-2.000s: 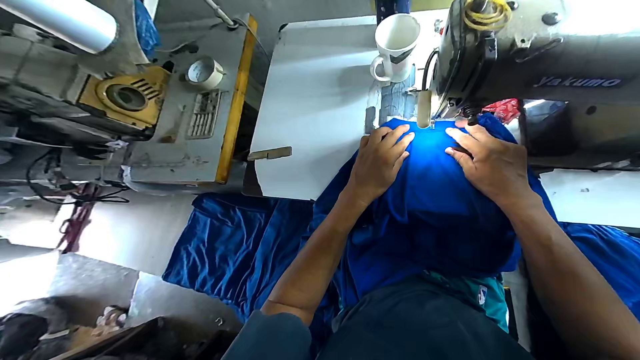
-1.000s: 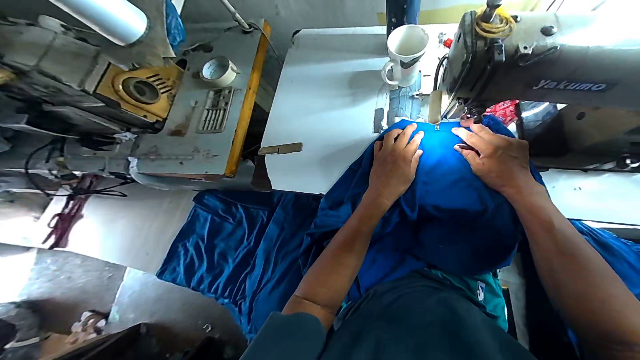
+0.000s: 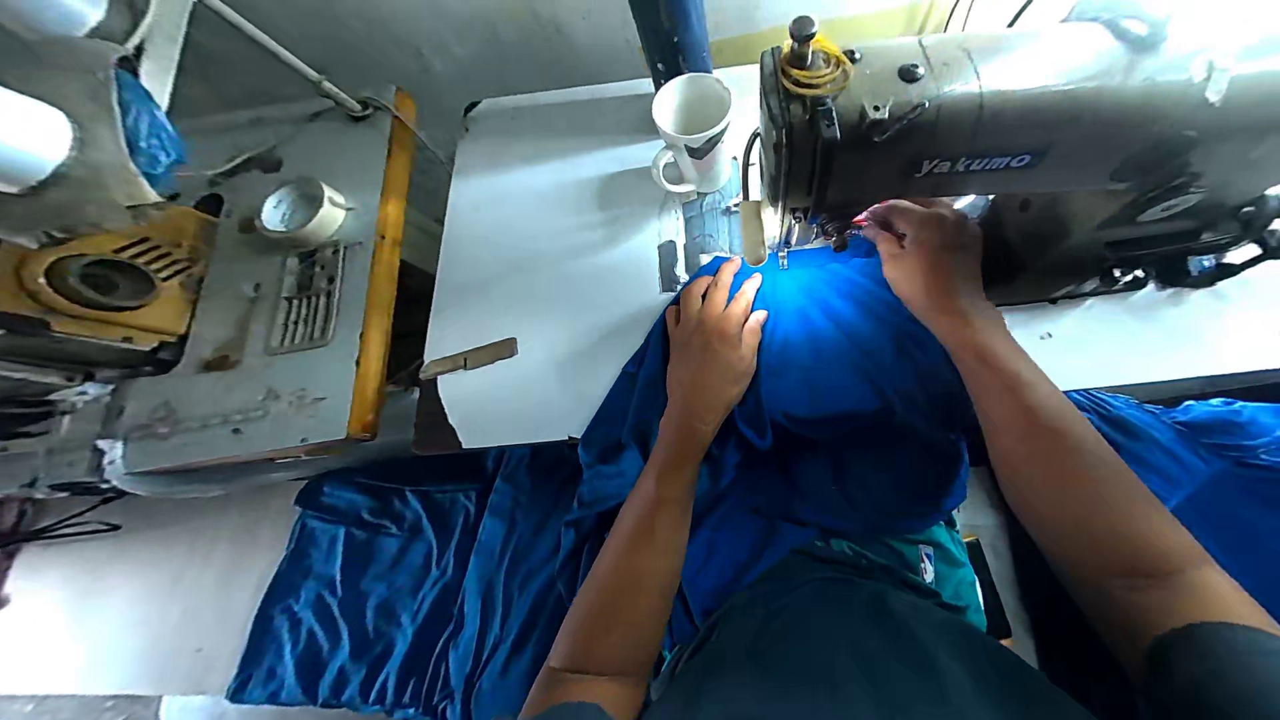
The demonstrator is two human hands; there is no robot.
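Blue fabric (image 3: 850, 400) spreads from the lap up to the needle area of a Yakumo sewing machine (image 3: 1000, 150), lit by a bright spot. My left hand (image 3: 712, 335) lies on the cloth, left of the presser foot (image 3: 783, 258), fingers spread a little. To the right of the needle, my right hand (image 3: 928, 255) is raised under the machine arm, its fingertips bent at something red and small; whether they pinch it or the fabric cannot be told. More blue cloth hangs at the lower left and lies at the right.
A white mug (image 3: 692, 130) stands on the white table (image 3: 540, 230) behind my left hand. A wooden strip (image 3: 469, 358) lies at the table's left edge. Across a gap stands another machine table with a yellow edge (image 3: 382, 270), bearing a round container (image 3: 302, 211).
My right hand has left the cloth beside the needle and moved up and right, under the machine arm. My left hand stays on the fabric.
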